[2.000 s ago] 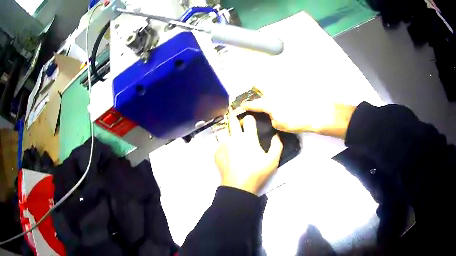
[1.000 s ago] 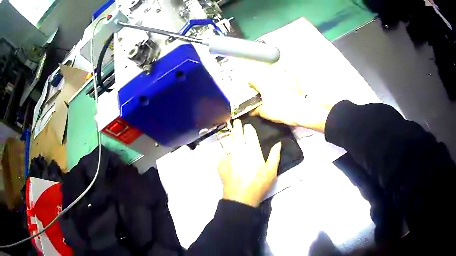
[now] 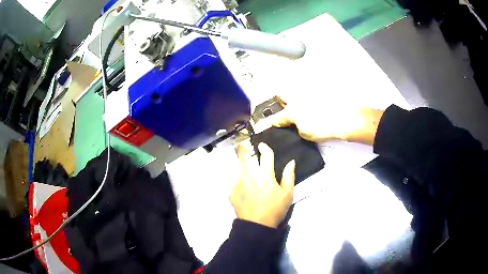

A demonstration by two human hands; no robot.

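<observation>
A black fabric piece lies flat on the white sheet beside the sewing machine head, its upper left edge at the presser foot. My left hand lies on the fabric's left side, fingers spread and pointing at the clamp. My right hand is at the fabric's upper edge, its fingertips close to the presser foot, pressing or pinching the edge. A metal plate with a dark slot shows just above the right fingertips. The needle is not clearly visible.
A pile of black pieces is at the left, beside a red-and-white bag. A pale cable curves down there. A grey cylinder on a rod extends above the bed. More black cloth is at the far right.
My right hand has moved from the slotted plate to the fabric's edge, uncovering the plate. My left hand stays on the fabric, slightly lower. The camera view has shifted a little.
</observation>
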